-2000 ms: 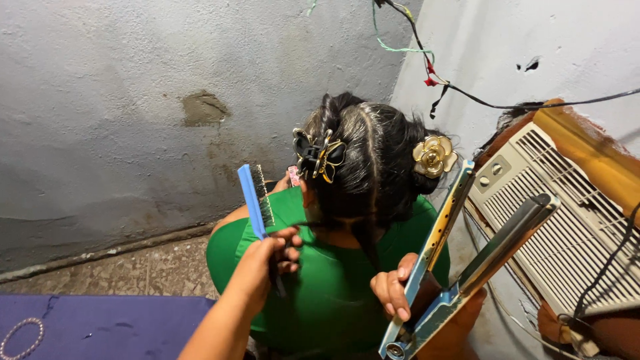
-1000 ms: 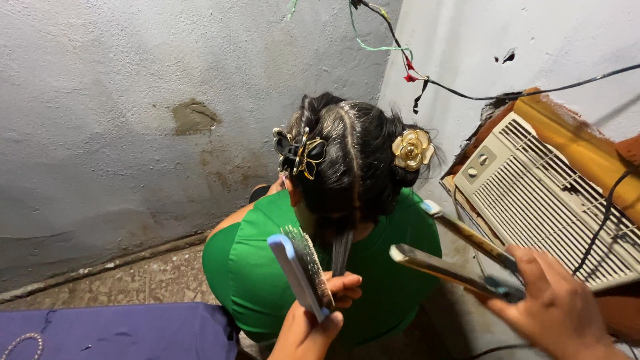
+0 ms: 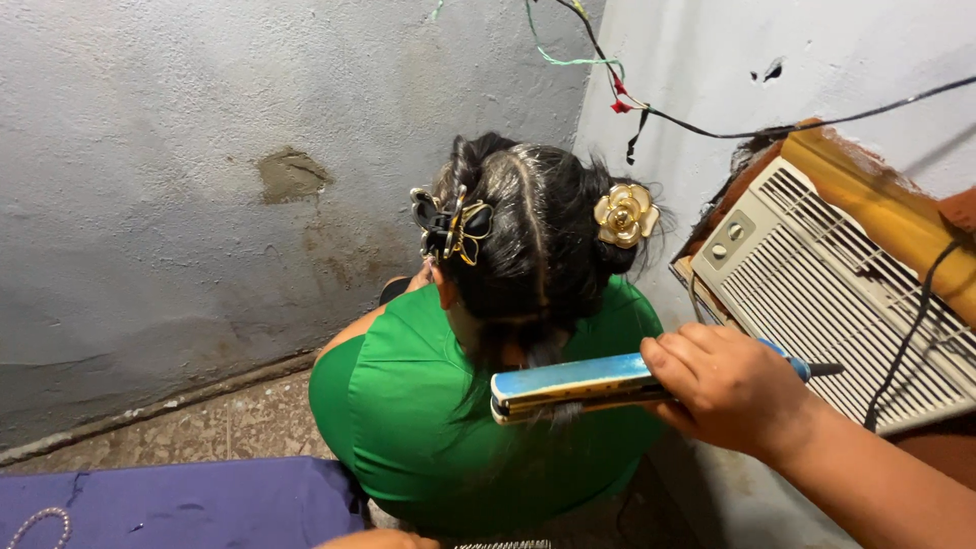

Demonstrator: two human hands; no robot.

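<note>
My right hand (image 3: 720, 381) grips a blue hair straightener (image 3: 576, 381), its plates closed around a thin lock of dark hair (image 3: 564, 413) at the nape of a seated person in a green shirt (image 3: 404, 412). At the bottom edge, my left hand (image 3: 381, 540) shows only in part, beside the bristles of a hairbrush (image 3: 503, 544); its fingers are mostly out of frame. The rest of the person's parted hair is pinned up, with a black and gold butterfly claw clip (image 3: 454, 225) on the left and a gold flower clip (image 3: 625, 216) on the right.
A window air conditioner (image 3: 823, 297) sits in the right wall, with a dark cable across its front. Electrical wires (image 3: 709, 131) hang above. At lower left is a purple-covered surface (image 3: 191, 499) bearing a beaded bracelet (image 3: 38, 526). A grey wall (image 3: 191, 191) stands beyond the person.
The straightener, apart from the hair and open a second ago, has moved left and closed on the lock. My left hand and the brush have dropped to the bottom edge.
</note>
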